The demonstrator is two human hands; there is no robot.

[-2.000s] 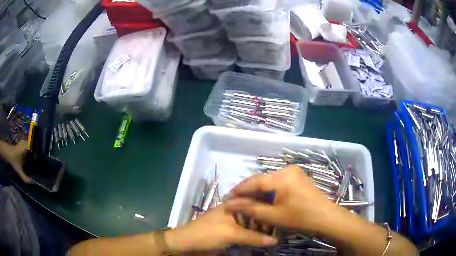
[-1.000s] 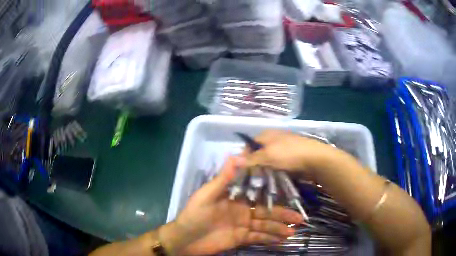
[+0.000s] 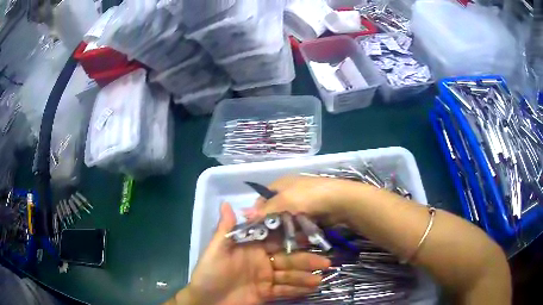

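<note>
My left hand (image 3: 238,271) is palm up over the white parts tray (image 3: 205,184), fingers apart. My right hand (image 3: 306,199) is palm down just above it and grips a bunch of silver metal cylinders (image 3: 272,222). Their round ends point toward me over my left palm; whether they rest on it is hard to tell. A dark pointed tool (image 3: 260,190) sticks out to the left from my right hand. More silver cylinders (image 3: 363,280) lie heaped in the tray, partly hidden by my hands and right forearm.
A clear plastic box (image 3: 214,134) with rows of parts stands behind the tray. Blue crates (image 3: 443,128) of parts are at right. Stacked lidded boxes (image 3: 250,56) and small bins (image 3: 339,104) stand at back. A smartphone (image 3: 83,246), green item (image 3: 126,195) and black hose (image 3: 47,125) are left.
My left hand has turned palm up under the bunch since the oldest frame. The cylinder ends now face me more. The view has shifted; the phone now lies on the bench, no hand at it.
</note>
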